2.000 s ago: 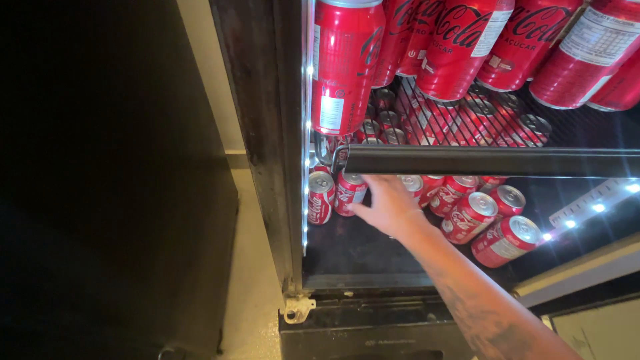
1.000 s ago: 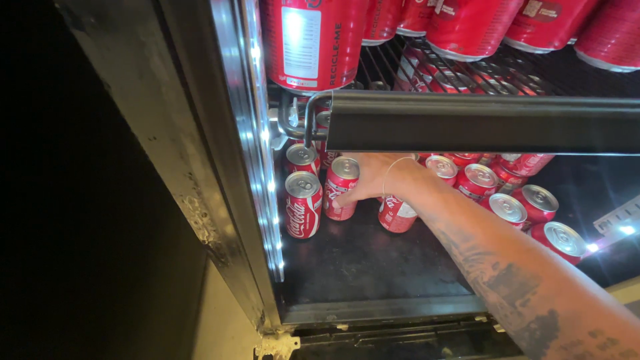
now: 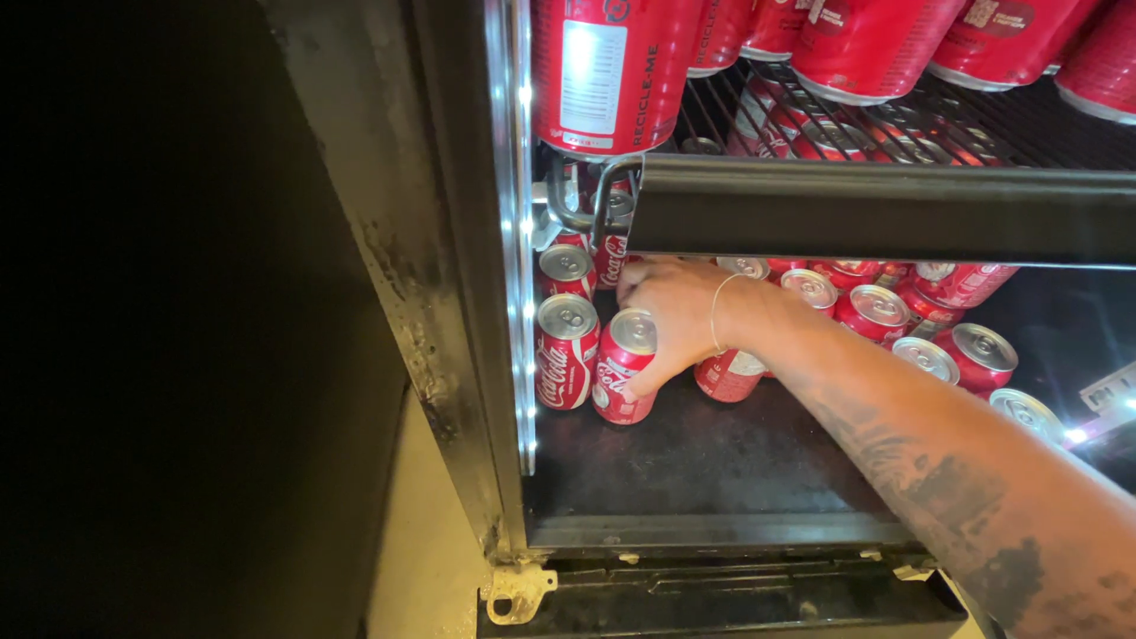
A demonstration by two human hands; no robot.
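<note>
My right hand (image 3: 679, 319) reaches in from the right beneath the wire shelf. Its thumb lies on the front of a small red Coca-Cola can (image 3: 619, 377), and its other fingers curl behind that can, partly hidden. The held can stands upright, or nearly so, on the dark cooler floor. Close on its left is another small Coca-Cola can (image 3: 568, 364), with a further can (image 3: 566, 269) behind that one. Just right of my hand, partly covered by my wrist, stands another red can (image 3: 728, 377). My left hand is out of view.
Several small cans (image 3: 874, 311) fill the lower right. Above, larger red cans (image 3: 612, 80) stand on a wire shelf with a black front rail (image 3: 870, 209) and a bent metal rod. A lit strip (image 3: 524, 311) lines the cooler's left wall; a metal hinge bracket (image 3: 517, 593) juts out below.
Over the last second the can in my right hand has come forward, level with the front left can; it stood slightly farther back before. The view has moved closer to the cooler.
</note>
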